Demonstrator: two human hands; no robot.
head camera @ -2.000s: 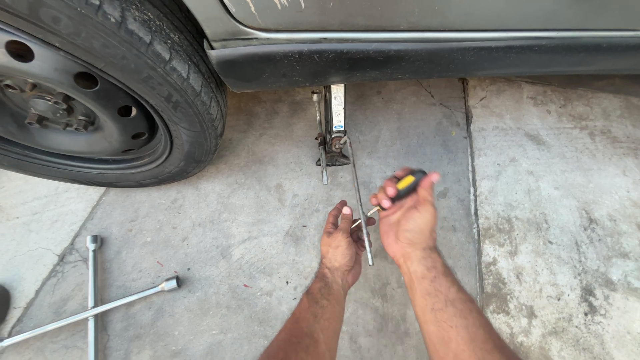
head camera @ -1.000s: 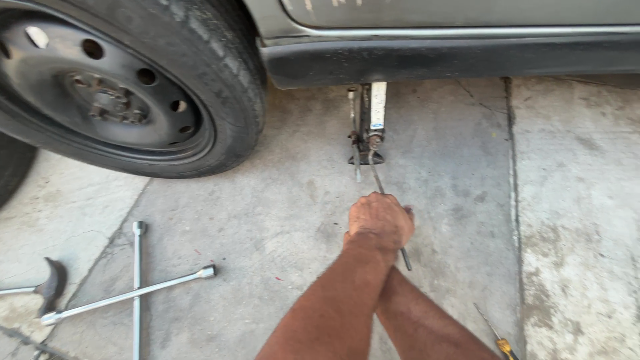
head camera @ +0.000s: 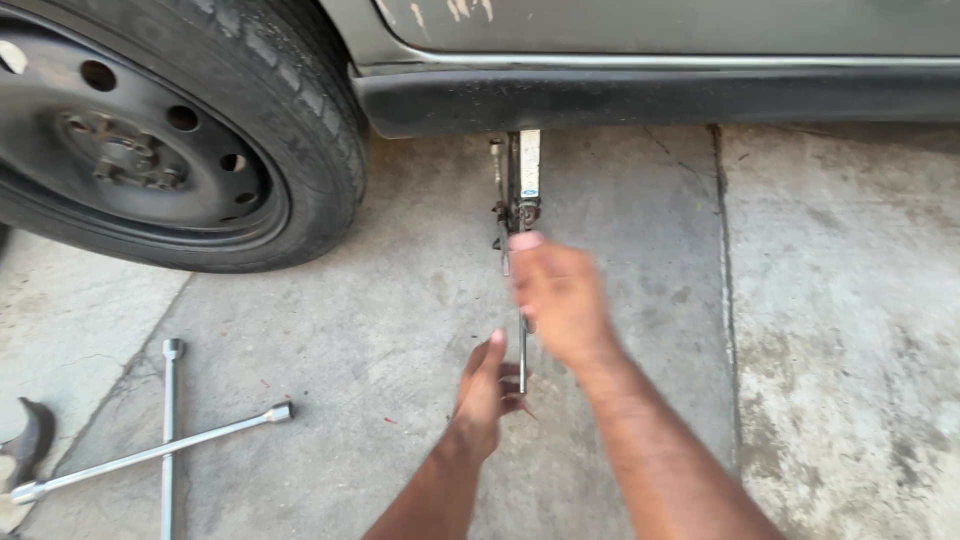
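A scissor jack (head camera: 529, 169) with a pale arm stands beneath the car's black sill (head camera: 600, 97). From its screw end a metal crank rod (head camera: 523, 352) runs toward me. My right hand (head camera: 559, 292), blurred, is closed around the upper part of the rod, just below the jack. Lower down, my left hand (head camera: 484, 390) is held with fingers apart beside the rod's near end; some of its fingers pass behind the rod, and whether they touch it cannot be told. Another thin metal rod with a socket end (head camera: 496, 161) is at the jack's left side.
A car wheel with a black steel rim (head camera: 142, 157) is at the upper left. A four-way lug wrench (head camera: 225, 431) lies on the concrete at the lower left, beside the dark curved head of a tool (head camera: 34, 442). A joint (head camera: 726, 300) crosses the concrete on the right.
The screwdriver that my right hand held two seconds ago lay on the concrete at the lower right one second ago and is out of view now. My hands, together on the rod one second ago, are apart.
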